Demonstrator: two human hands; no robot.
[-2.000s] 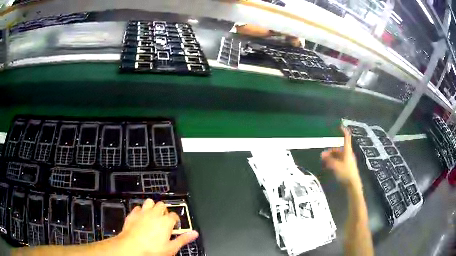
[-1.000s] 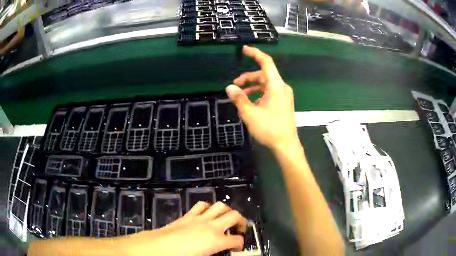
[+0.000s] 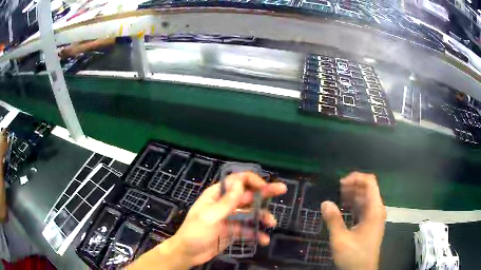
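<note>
The black tray (image 3: 179,212) lies on the bench in front of me, with phone front housings (image 3: 198,182) upright in its rows and sideways ones between. My left hand (image 3: 224,211) holds a grey-framed front housing (image 3: 241,249) above the tray, its frame overlapping my fingers; this area is slightly blurred. My right hand (image 3: 358,221) is over the tray's right end, fingers apart, with nothing visible in it. My hands are apart. Die-cut sheets (image 3: 84,198) with dark rectangles in white grid lie left of the tray.
The green conveyor belt (image 3: 211,129) runs beyond the bench. A filled tray (image 3: 343,92) lies on its far side. A white waste pile (image 3: 435,248) is at lower right. A white post (image 3: 59,89) stands at left. Another person's arm (image 3: 95,46) shows at upper left.
The view has swung left. My left hand has risen from the tray's near right end with a housing. My right hand has moved from over the belt's near side to the tray's right end.
</note>
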